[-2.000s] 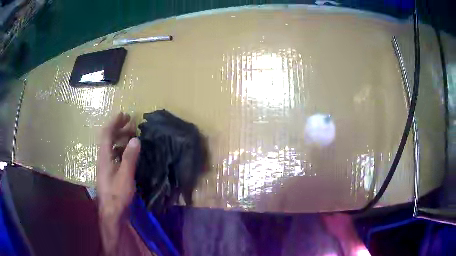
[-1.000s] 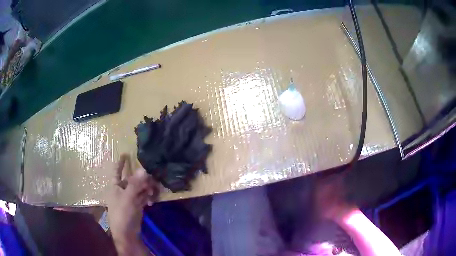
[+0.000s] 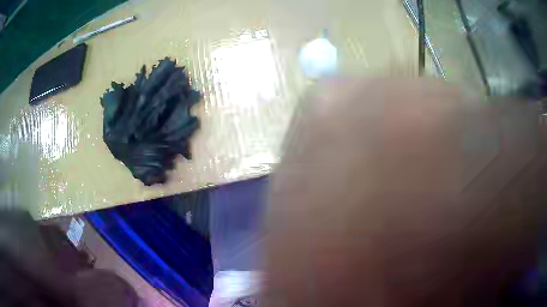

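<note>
A dark, ruffled flower head with jagged edges lies on the tan table, left of the middle, and no hand touches it. The white glue bottle with its blue-green tip stands or lies near the top middle. My right hand is a large blur very close to the camera and covers the lower right; its fingers cannot be made out. A dark blurred shape at the lower left, probably my left hand, shows no clear fingers.
A flat black phone and a thin silver-white pen lie at the upper left. A black cable crosses the upper right. A blue bin is below the table edge.
The view has shifted, so the table things show farther left and higher. My left hand has moved away from the flower head. My right hand has come up close to the camera.
</note>
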